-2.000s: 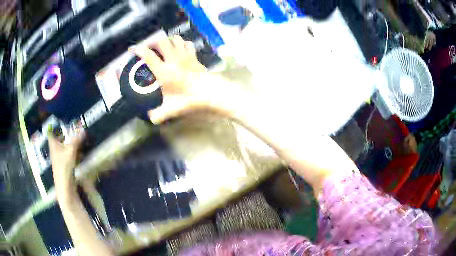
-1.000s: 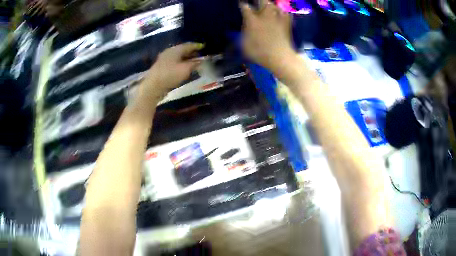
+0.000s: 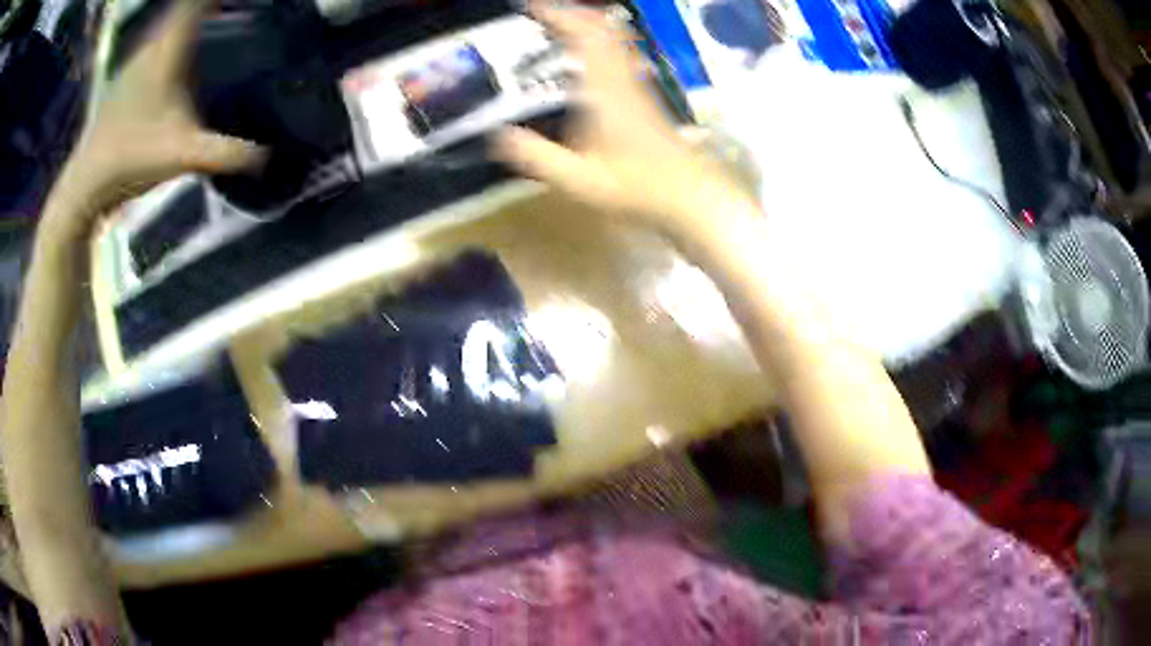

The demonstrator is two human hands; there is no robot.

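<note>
A dark speaker (image 3: 271, 95) stands on the printed carton sheets at the upper left, blurred. My left hand (image 3: 139, 133) is at its left side, with the thumb across its lower part and the fingers running up beside it; it appears to hold the speaker. My right hand (image 3: 612, 145) is over the right part of the carton sheets, fingers and thumb spread, holding nothing. Flat shiny black pieces lie on the tan bench nearer to me, one group in the middle (image 3: 410, 379) and one at the left (image 3: 177, 461).
Black-and-white printed carton sheets (image 3: 379, 95) lie behind the black pieces. A blue-and-white printed sheet (image 3: 820, 32) is at the top. A white sheet (image 3: 884, 202) lies at the right, with another dark speaker (image 3: 940, 44) beyond it. A white fan (image 3: 1092, 303) stands at the right edge.
The view has swung back down to the bench edge and black pieces. My hands, together at the far speakers a second ago, are now apart, the left at a nearer speaker, the right empty.
</note>
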